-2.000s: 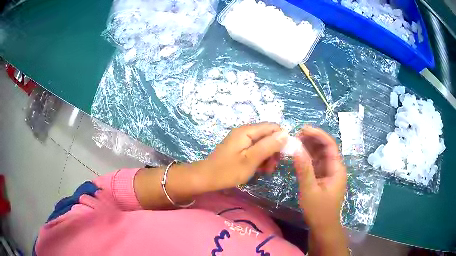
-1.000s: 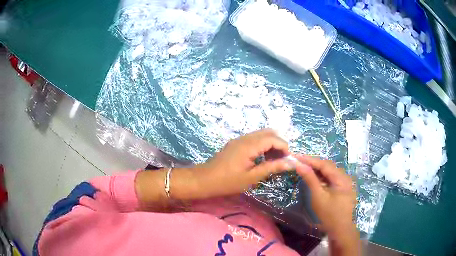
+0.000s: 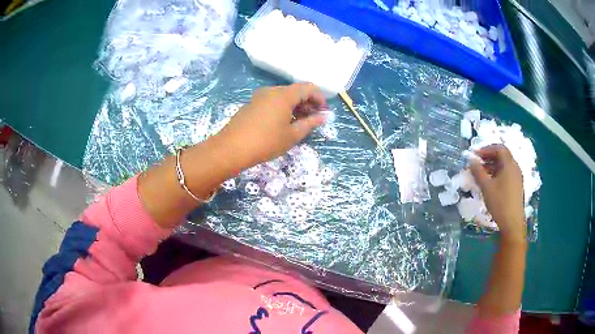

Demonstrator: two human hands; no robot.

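My left hand (image 3: 280, 121), with a bangle at the wrist, is above the far side of the loose pile of small white round housings (image 3: 293, 179). Its thumb and forefinger pinch a small white part (image 3: 329, 124), partly blurred. My right hand (image 3: 499, 179) is over the near left part of the heap of translucent white pieces (image 3: 515, 140). A small pale piece (image 3: 469, 156) shows at its fingertips. Some of the heap is hidden under this hand.
A clear tub (image 3: 355, 65) of white parts stands beyond the pile. A thin tan stick (image 3: 360, 119), a white slip (image 3: 410, 173), a blue bin (image 3: 505, 68) and a bag of parts (image 3: 166, 45) lie around it. Crinkled clear sheeting (image 3: 372, 228) covers the green bench (image 3: 49, 78).
My hands were together in front of me and have moved apart. The left went to the far side of the housing pile, the right to the translucent heap. The view has shifted.
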